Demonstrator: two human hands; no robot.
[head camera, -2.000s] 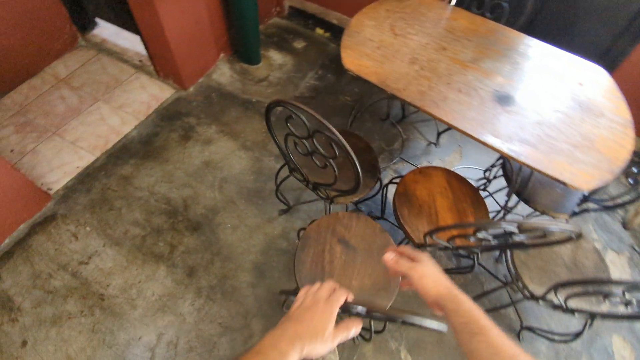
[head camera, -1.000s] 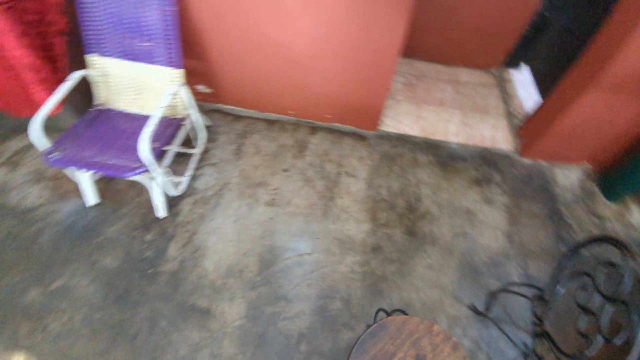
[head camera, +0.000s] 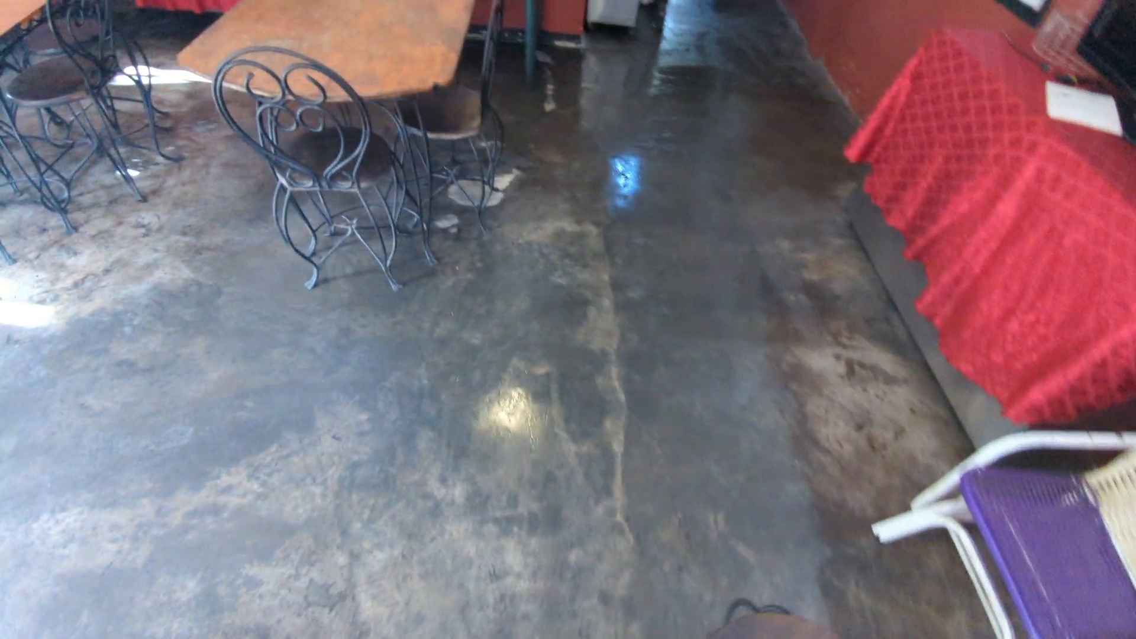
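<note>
Neither my left hand nor my right hand shows in the head view now. Wrought-iron chairs with round seats stand around a wooden table (head camera: 355, 40) at the upper left; the nearest iron chair (head camera: 324, 164) has its scrolled back toward me. At the bottom edge, the top of a round brown wooden seat (head camera: 772, 628) just shows, with a bit of dark curved metal behind it. A chair with a purple woven seat (head camera: 1034, 532) and white tube frame stands at the lower right, partly cut off.
A red patterned cloth (head camera: 1003, 240) hangs over a piece of furniture along the right wall, with a white flat item (head camera: 1084, 108) on it. More iron chairs (head camera: 58, 84) stand at the far left. The concrete floor (head camera: 497, 355) shines in places.
The view has swung widely to another side of the room. Two seconds ago both hands were at the back of an iron chair beside the table; neither shows now.
</note>
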